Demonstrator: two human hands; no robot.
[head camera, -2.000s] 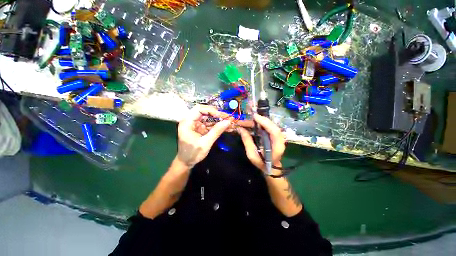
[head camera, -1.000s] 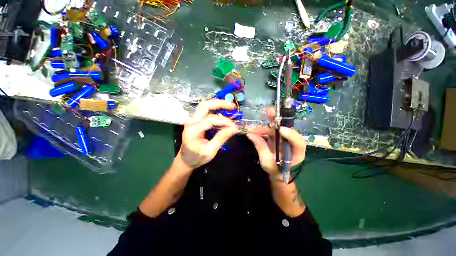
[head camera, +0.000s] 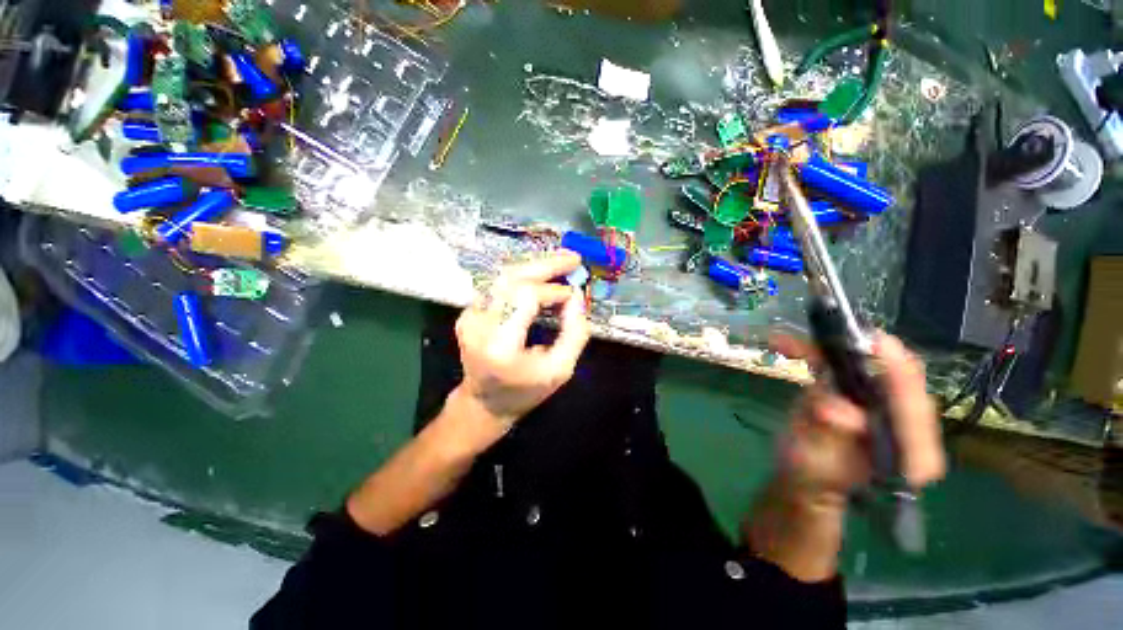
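My right hand (head camera: 862, 425), blurred, is shut on the soldering iron (head camera: 840, 322); its metal shaft points up and left over the right assembly pile (head camera: 844, 185). My left hand (head camera: 523, 338) is at the bench's front edge, thumb and fingers curled close together beside the assembly. The fingers hide whether they pinch a wire or part. That assembly has a blue battery cell (head camera: 594, 251), thin red and yellow wires and a green circuit board (head camera: 615, 208) behind it, lying on the bench (head camera: 542, 160).
A second assembly pile (head camera: 185, 160) is at the left by a clear tray (head camera: 357, 105). Another clear tray (head camera: 136, 302) overhangs the front edge. The dark soldering station (head camera: 961, 259) and solder reel (head camera: 1044, 160) stand at the right. White scraps (head camera: 624, 81) lie at the back.
My right hand has moved away from my left hand, to the right, with the iron now tilted over the right pile. My left hand has stayed near the bench edge.
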